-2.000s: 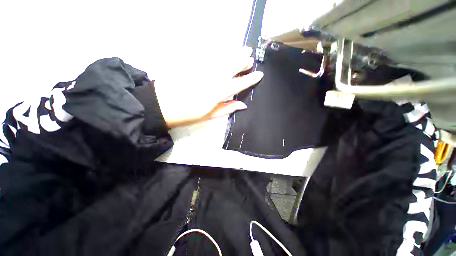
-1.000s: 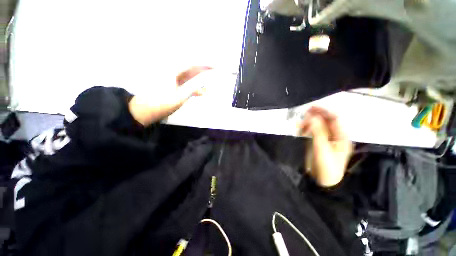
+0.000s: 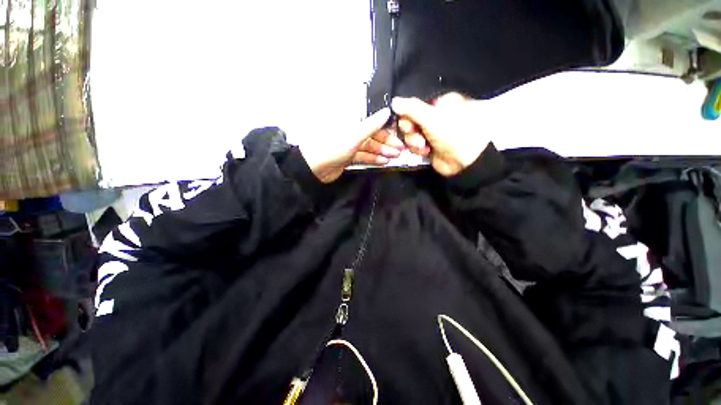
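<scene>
A black fabric panel (image 3: 498, 47) lies on the white table, with a seam running down its left part. My left hand (image 3: 357, 150) and my right hand (image 3: 443, 130) meet at the panel's near left corner, by the table's front edge. Both pinch the corner of the panel between thumb and fingers. The fingertips partly hide the corner. A small shiny metal part (image 3: 393, 7) shows at the top edge over the seam.
The white table (image 3: 229, 87) spreads under the panel. Part of the pale machine (image 3: 672, 32) is at the upper right. A blue-green loop (image 3: 712, 99) is at the right edge. Dark grey fabric (image 3: 672, 229) hangs at the right. A striped surface (image 3: 47, 95) is at the far left.
Both hands have come together and now hold the panel's near left corner; one second ago they were apart and off it. The view has shifted, so less of the machine shows.
</scene>
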